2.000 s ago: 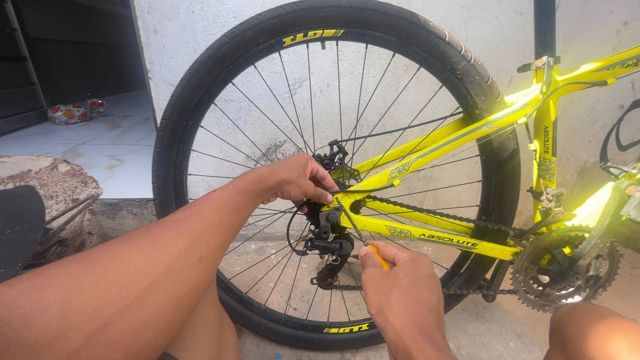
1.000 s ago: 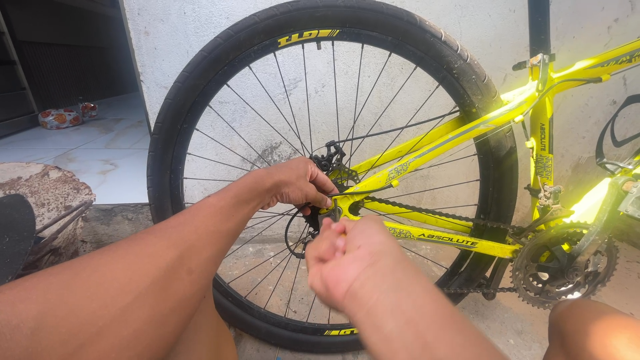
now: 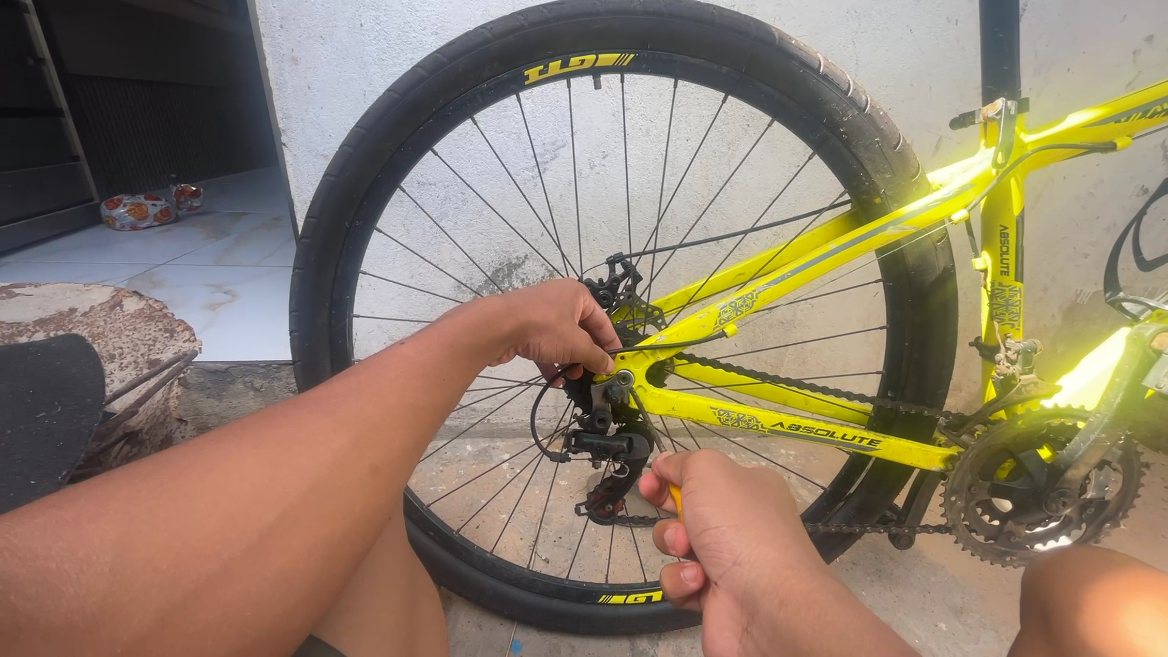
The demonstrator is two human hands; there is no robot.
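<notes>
A yellow bicycle frame (image 3: 794,265) holds the black rear wheel (image 3: 315,265) in front of me. My left hand (image 3: 561,328) is at the rear dropout, its fingertips pinched beside the black cable housing; what they hold, if anything, is hidden. Just below them hangs the black rear derailleur (image 3: 611,444), with its mounting bolt (image 3: 624,377) in view. My right hand (image 3: 730,520) is closed around a yellow-handled tool (image 3: 676,497), to the right of the derailleur. A thin shaft seems to run up from it toward the bolt. The chain (image 3: 821,392) runs forward to the chainrings (image 3: 1040,497).
Behind the wheel stands a whitewashed wall (image 3: 438,55). A cut log (image 3: 100,319) and a dark flat object (image 3: 46,401) are at the left. Beyond, an orange-and-white patterned item (image 3: 137,211) lies on the tiled floor (image 3: 228,301). My knee (image 3: 1095,593) is at the lower right.
My right hand rose to the derailleur mount a second ago and is now lower and to the right, with the yellow handle again in sight. My left hand has stayed at the dropout.
</notes>
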